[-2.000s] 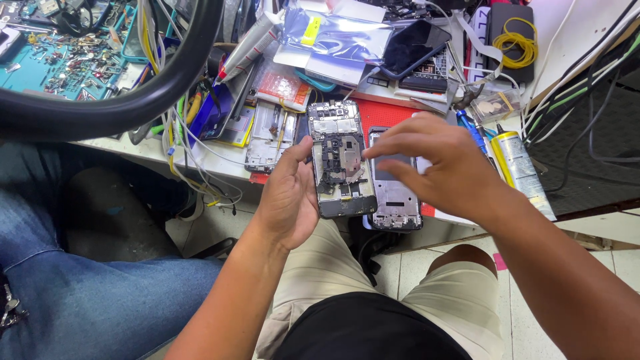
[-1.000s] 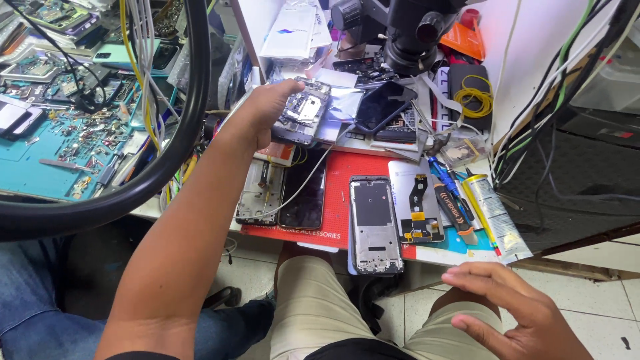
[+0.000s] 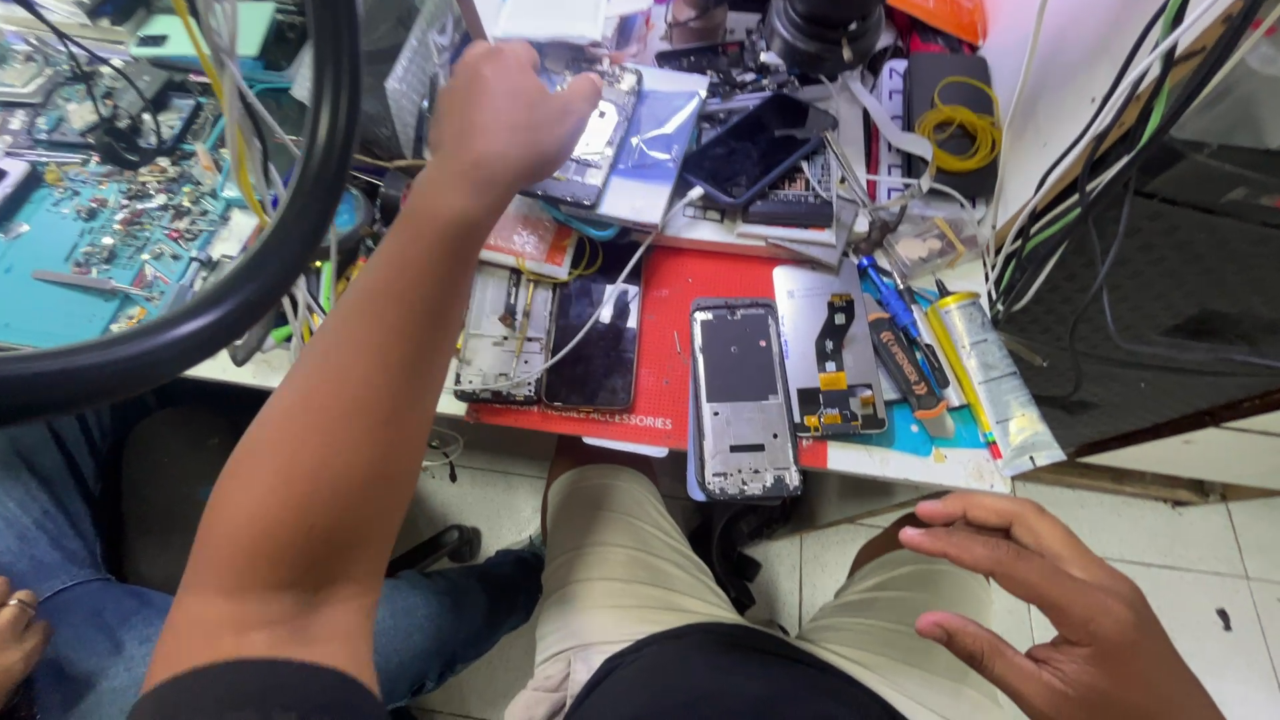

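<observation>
My left hand [image 3: 505, 125] is stretched to the back of the bench, over an opened phone [image 3: 600, 140] that lies on a silvery-blue plastic bag [image 3: 655, 145]; its fingers are partly hidden, and whether they grip anything cannot be told. Low at the right, my right hand [image 3: 1050, 600] hovers empty with thumb and fingers apart. Between them a bare phone frame [image 3: 743, 400] rests on the red mat [image 3: 665, 330], its lower end past the bench edge. Beside it lies a phone screen's back [image 3: 805, 340] with a flex cable. A dark phone screen [image 3: 592, 350] is on the mat's left.
A black ring-shaped frame [image 3: 335, 180] crosses the left side. Right of the screen lie an orange-and-black opener tool [image 3: 905, 370] and a glue tube [image 3: 995, 380]. A dark smartphone [image 3: 757, 150] sits behind on piled parts. Cables hang at right. Another person's hand [image 3: 15, 635] shows at lower left.
My left hand has moved from in front of me to the back of the bench; two seconds ago it held the opened phone. My right hand has drawn back to the lower right.
</observation>
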